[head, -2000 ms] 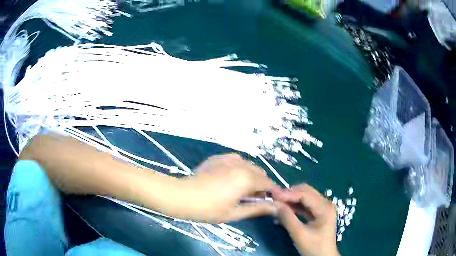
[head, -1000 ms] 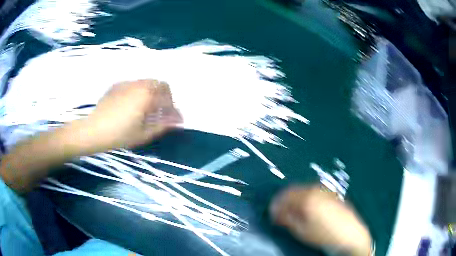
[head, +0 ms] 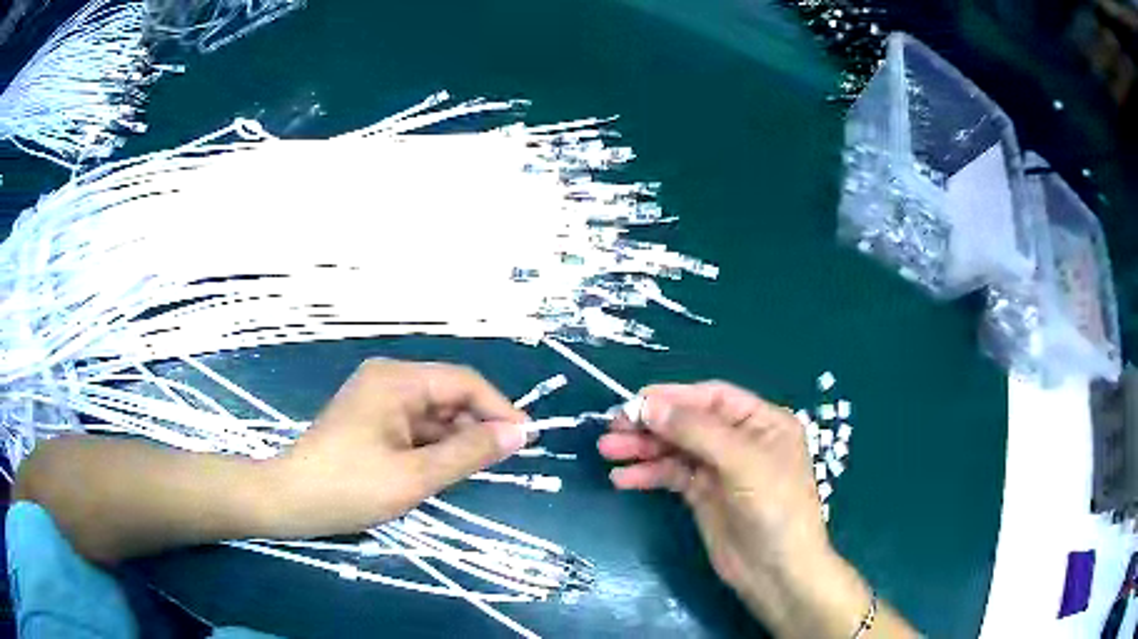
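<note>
My left hand [head: 424, 437] pinches a white cable [head: 557, 424] just behind its tip, near the middle of the view. My right hand [head: 724, 462] holds a small white piece [head: 634, 408] between thumb and fingers, at the cable's silvery tip. Whether the piece is on the tip cannot be told. A large pile of white cables [head: 350, 231] lies beyond my left hand, tips to the right. A smaller loose group of cables [head: 462, 549] lies below and partly under my left arm. A little heap of small white pieces [head: 829, 437] lies just right of my right hand.
Open clear plastic bins [head: 967, 206] with small shiny parts stand at the right. More cables [head: 81, 87] lie at the far left. Small dark and gold parts [head: 849, 31] lie at the far right. A white sheet [head: 1042, 499] with a purple square [head: 1076, 584] is at the right edge.
My left hand has moved from the cable pile towards me and holds a cable. My right hand has come up and left from near the heap with a small white piece. The view has shifted.
</note>
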